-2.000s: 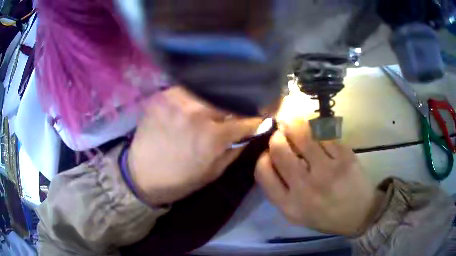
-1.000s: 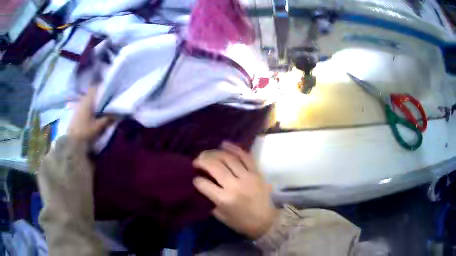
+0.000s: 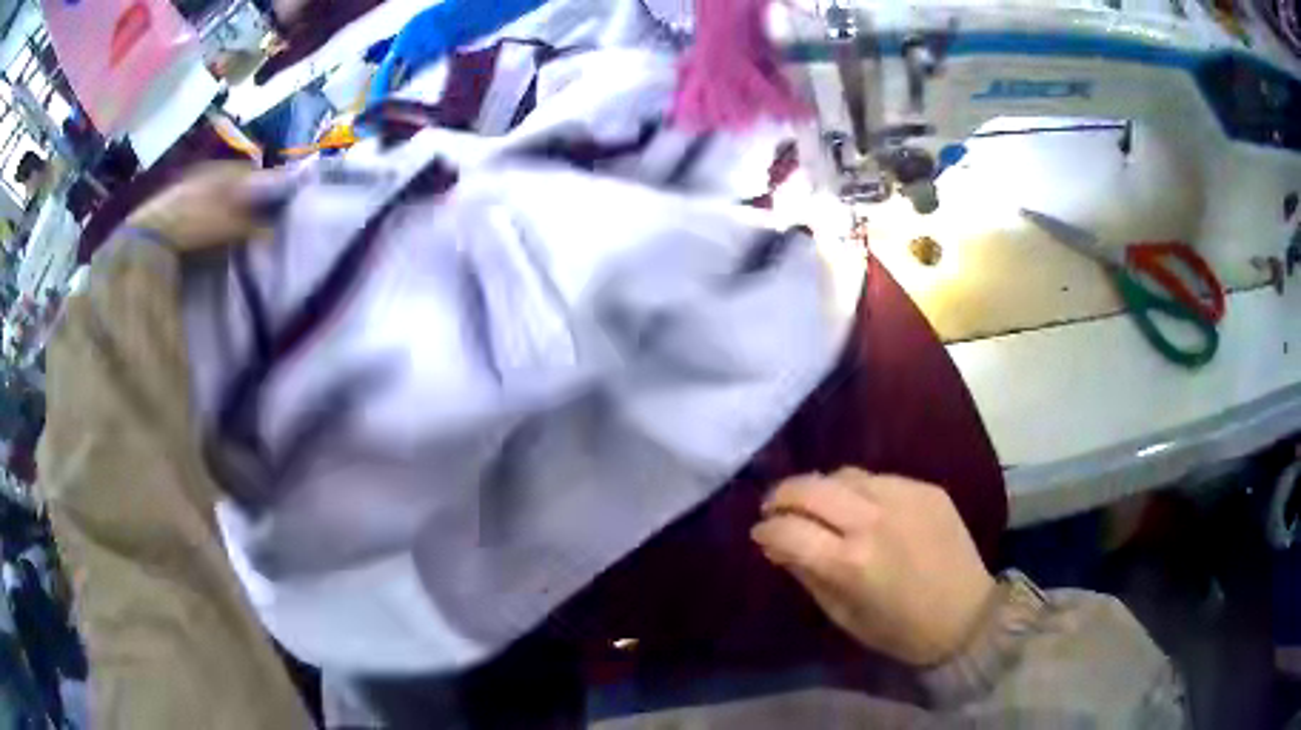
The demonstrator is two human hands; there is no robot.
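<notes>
A large pale lilac-grey garment panel (image 3: 471,314) with dark seam strips spreads across the middle, partly blurred. A maroon panel (image 3: 913,385) lies under its right edge and reaches up to the needle area (image 3: 856,221) under the bright lamp. My left hand (image 3: 214,207) is at the upper left at the pale cloth's far edge, blurred, and seems to hold it. My right hand (image 3: 870,556) lies on the maroon panel at the lower right, fingers curled with the cloth at the fingertips; whether it pinches it is unclear.
The white machine head with "JACK" lettering (image 3: 1034,90) stands at the upper right. Scissors with red and green handles (image 3: 1173,300) lie on the bed right of the needle. A pink tassel (image 3: 735,72) hangs left of the needle. The rounded table edge (image 3: 1141,464) runs at the right.
The pale cloth has been spread over most of the maroon panel. My left hand has moved up and slightly left; my right hand has moved right. The view has shifted, showing more of the machine head.
</notes>
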